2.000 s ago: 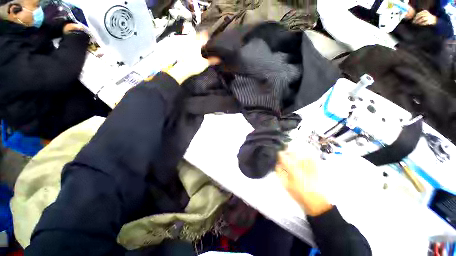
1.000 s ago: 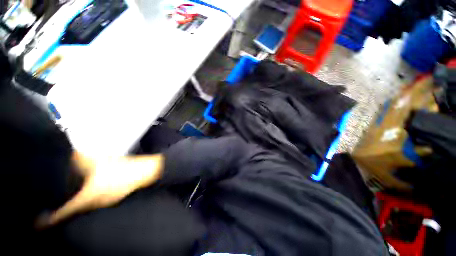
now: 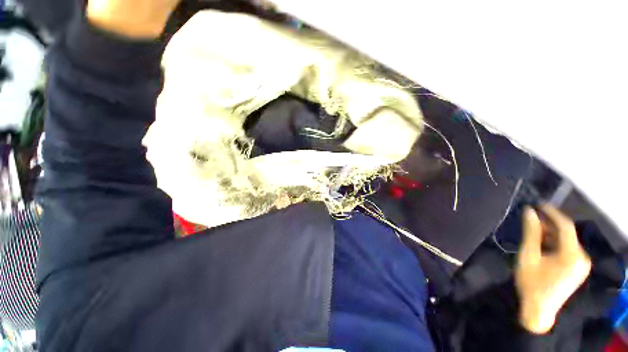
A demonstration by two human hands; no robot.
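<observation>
My left hand [image 3: 134, 15] is at the top left, cut off by the picture's edge; its fingers are hidden. My right hand [image 3: 556, 269] is at the right, below the table edge, its fingers curled on a black garment [image 3: 482, 271] that bunches around it. A khaki cloth [image 3: 206, 75] with frayed edges and loose threads lies in a rough ring over my lap. Dark cloth shows through its opening. A smooth charcoal cloth [image 3: 262, 275] lies at bottom centre, beside navy cloth [image 3: 375, 282].
The white table [image 3: 482, 55] fills the upper right, its curved edge running down to the right. Pale threads hang below it. Fine-striped cloth [image 3: 19, 265] shows at the left edge. Small red patches show under the khaki cloth, and blue and red at the lower right corner.
The view has swung from the blue crate and red stools at the right down to my lap. The khaki cloth and left hand are back in view. My right hand is now beside the table edge.
</observation>
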